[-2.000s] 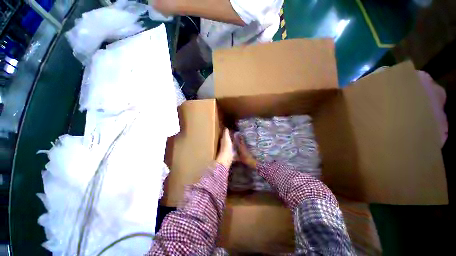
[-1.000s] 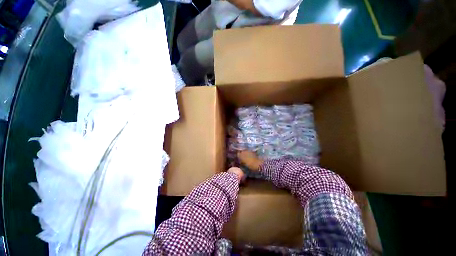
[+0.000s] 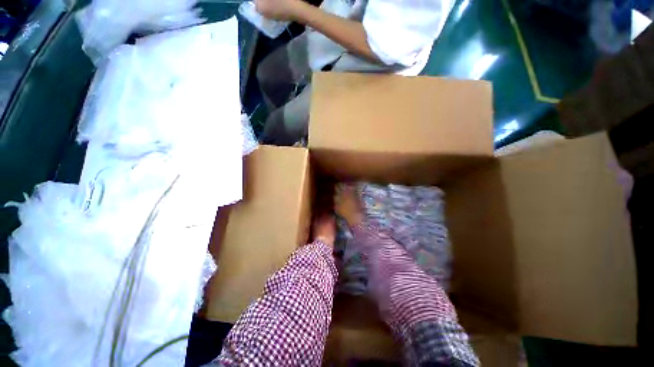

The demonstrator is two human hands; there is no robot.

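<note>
The large open brown carton point(image 3: 401, 107) stands in front of me with its flaps spread. Greyish bagged products point(image 3: 412, 215) lie in tight rows on its floor. My left hand point(image 3: 325, 228) is inside at the left wall, its fingers blurred and in shadow. My right hand point(image 3: 349, 206) is beside it, a little further in, over the left edge of the rows, also blurred. I cannot tell whether either hand holds a bagged product.
White sheets point(image 3: 208, 100) with heaps of thin clear plastic bags point(image 3: 57, 265) lie left of the carton. A thin curved cord point(image 3: 136, 265) crosses them. A green belt point(image 3: 43, 129) runs at far left. Beyond the carton is another person's arm point(image 3: 333, 29) and a green floor point(image 3: 480, 43).
My right hand has moved forward along the carton's left side, and my left hand has shifted slightly forward and left. The carton sits lower in view. The other person's arm shows more.
</note>
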